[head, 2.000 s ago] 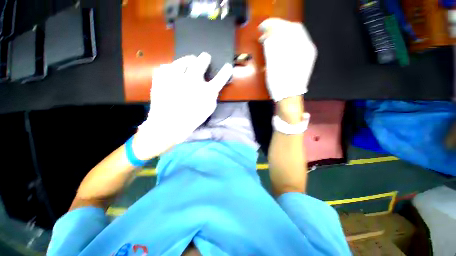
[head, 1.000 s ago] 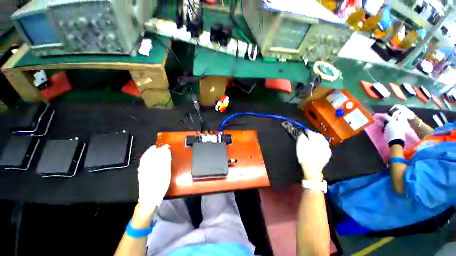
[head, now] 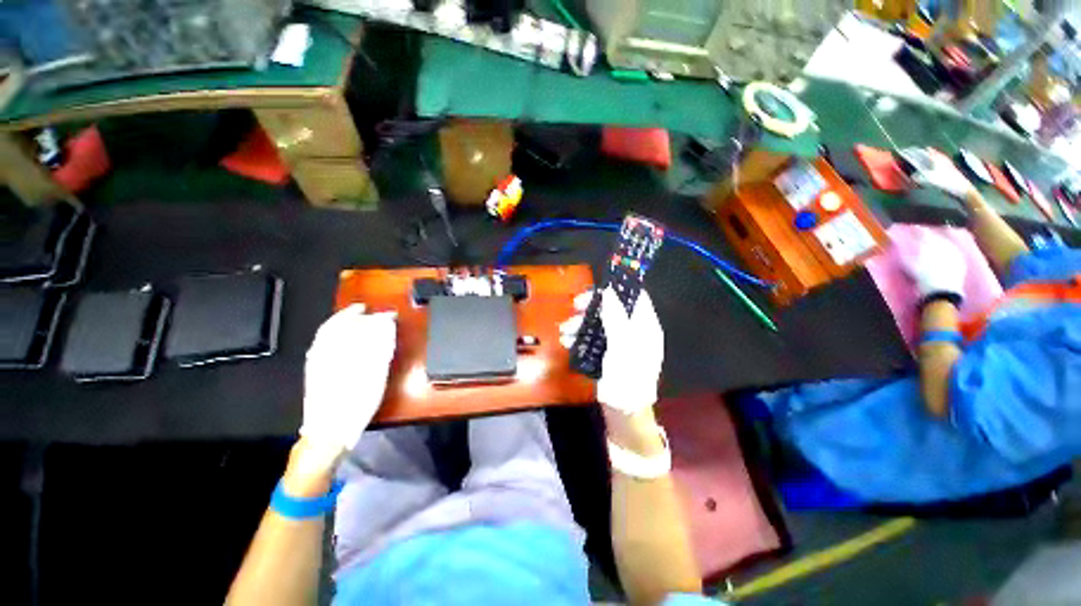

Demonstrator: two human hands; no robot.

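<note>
A dark set-top box [head: 472,337] lies on the orange-brown test fixture board [head: 551,397], its far edge against the fixture connector block [head: 512,287]. A tiny dark piece [head: 528,342] is at the box's right side. My gloved left hand [head: 346,369] rests at the board's left edge, left of the box, and holds nothing that I can see. My gloved right hand [head: 631,349] holds a long black remote control [head: 625,275] above the board's right edge, with its buttons facing up.
Several set-top boxes [head: 219,315] lie at left. A blue cable [head: 563,224] runs to the orange control box [head: 788,237] at right; a green stick [head: 746,300] lies before it. Dark leads [head: 441,219] and red-yellow-white plugs [head: 504,198] are behind the board. Another person [head: 1022,337] works at far right.
My right hand has left the box area, reached right, taken hold of the remote and brought it back left to the board. My left hand has let go of the box. The view has tilted up.
</note>
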